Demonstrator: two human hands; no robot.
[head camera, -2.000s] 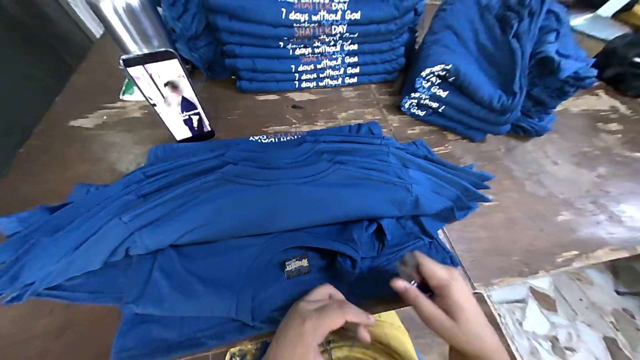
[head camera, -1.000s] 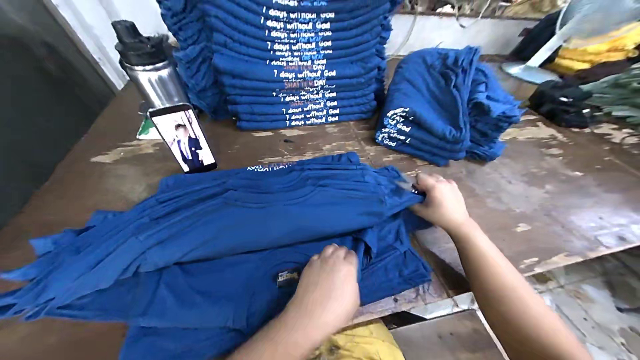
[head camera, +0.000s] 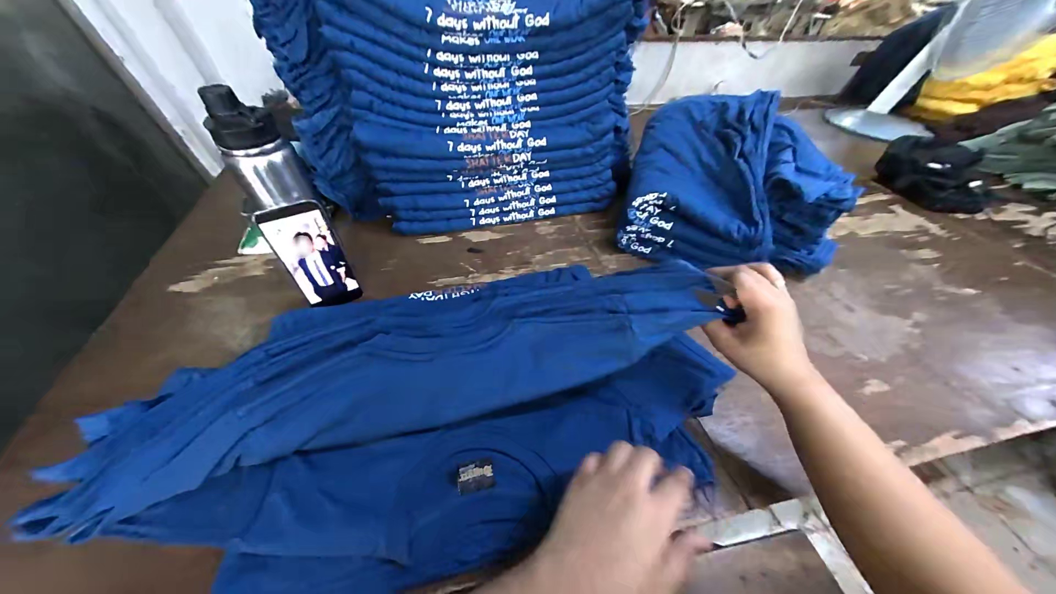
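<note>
A fanned pile of blue T-shirts (head camera: 462, 355) lies across the table, sleeves and collars overlapping. My right hand (head camera: 755, 322) is closed at the pile's right end, gripping a sleeve edge together with a small dark tool, perhaps thread snips, mostly hidden by the fingers. Nearer me a blue T-shirt (head camera: 330, 503) lies flat, its collar and dark neck label (head camera: 475, 477) facing up. Over the right part of that shirt is my left hand (head camera: 623, 511), blurred, fingers spread, with nothing seen in it.
Behind stands a tall stack of folded blue printed shirts (head camera: 495, 124), with a smaller folded pile (head camera: 709, 181) to its right. A phone (head camera: 309, 254) leans on a steel bottle (head camera: 262, 165) at the left. A black cloth item (head camera: 932, 173) lies back right, beside a fan-like stand (head camera: 879, 124).
My right hand has moved from near the front shirt to the pile's right end and stays there. My left hand has shifted right from the collar. The view has tilted up since the first frame.
</note>
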